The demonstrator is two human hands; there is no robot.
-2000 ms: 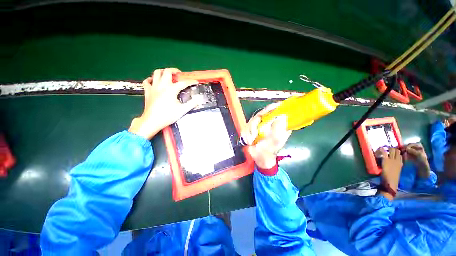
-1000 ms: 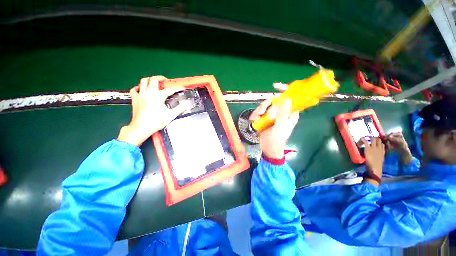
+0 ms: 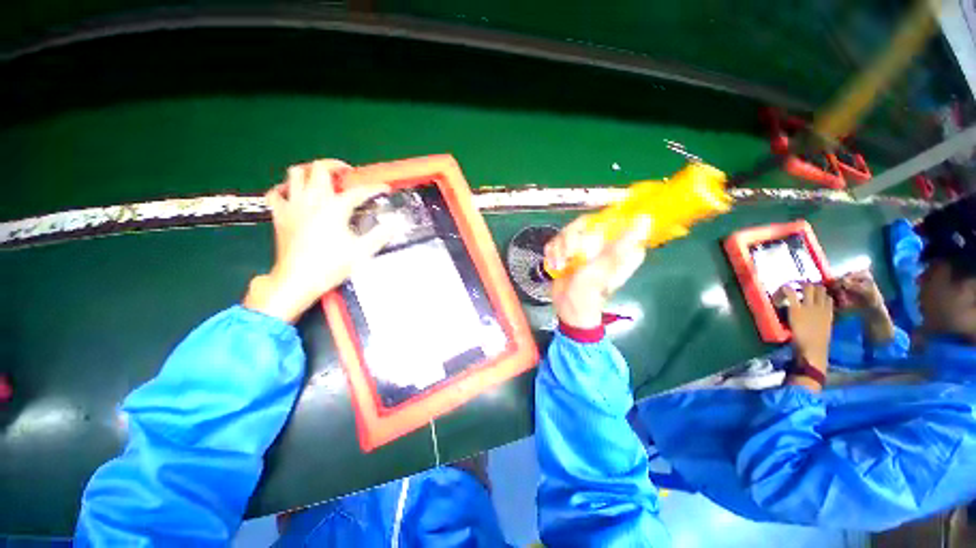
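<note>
An open tablet (image 3: 468,280) with a large white battery (image 3: 420,310) lies in a red-orange frame (image 3: 450,405) on the dark green bench. My left hand (image 3: 310,238) rests at the frame's upper left corner, its thumb and fingers spread over the circuit board end; what it grips is hard to tell. My right hand (image 3: 595,268) is closed around a blurred yellow electric screwdriver (image 3: 666,210), right of the frame. The tool's tip is hidden at a round mesh screw dish (image 3: 529,257), partly covered by my hand. Screws are too small to see.
A white-edged strip (image 3: 139,216) separates the bench from the green conveyor (image 3: 214,139). At right, a person in a blue smock (image 3: 845,455) has both hands on another red-framed tablet (image 3: 752,280). More red frames (image 3: 819,166) lie on the conveyor at upper right.
My right hand and the screwdriver have moved from the tablet frame's right edge to the mesh dish, which now shows. My left hand keeps its place on the frame's upper left corner.
</note>
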